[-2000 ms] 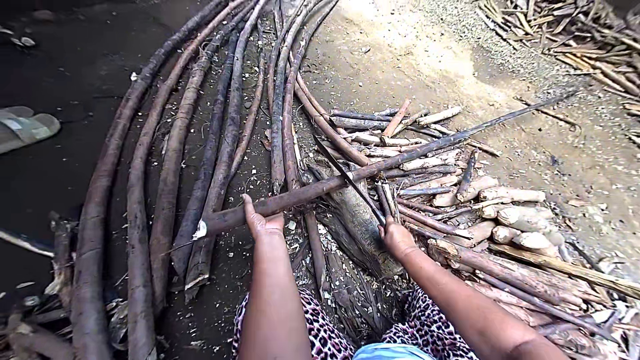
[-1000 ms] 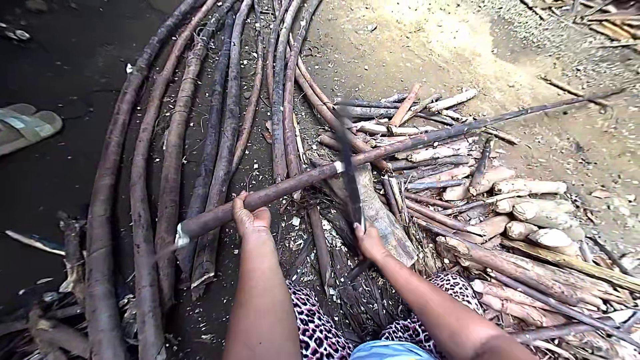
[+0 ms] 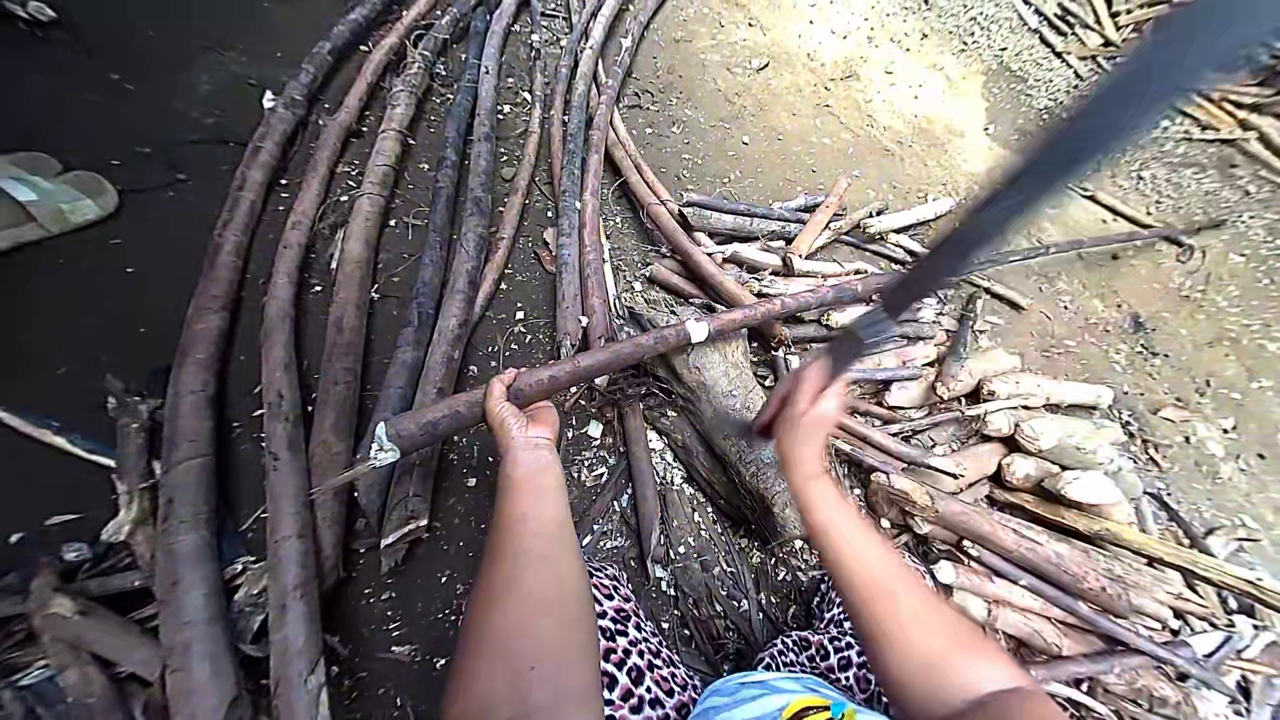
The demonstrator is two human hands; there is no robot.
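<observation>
My left hand (image 3: 522, 412) grips a long wooden pole (image 3: 610, 354) near its pale cut end, thumb on top. The pole slants up to the right across a wooden log (image 3: 728, 400) lying between my knees and the cut sticks. A fresh pale notch shows on the pole where it crosses the log. My right hand (image 3: 803, 412) is closed round the handle of a machete (image 3: 1020, 200). Its dark blade, blurred, points up and to the right, above the pole in the picture.
Several long curved poles (image 3: 345, 300) lie side by side at the left. Short cut sticks (image 3: 1050, 390) are heaped at the right. A sandal (image 3: 55, 200) lies at the far left, broken wood (image 3: 100, 620) at lower left, and more sticks (image 3: 1240, 115) at upper right.
The machete was over the pole a second ago and is now swung up to the right. A pale notch has appeared on the pole. My left hand still holds the pole.
</observation>
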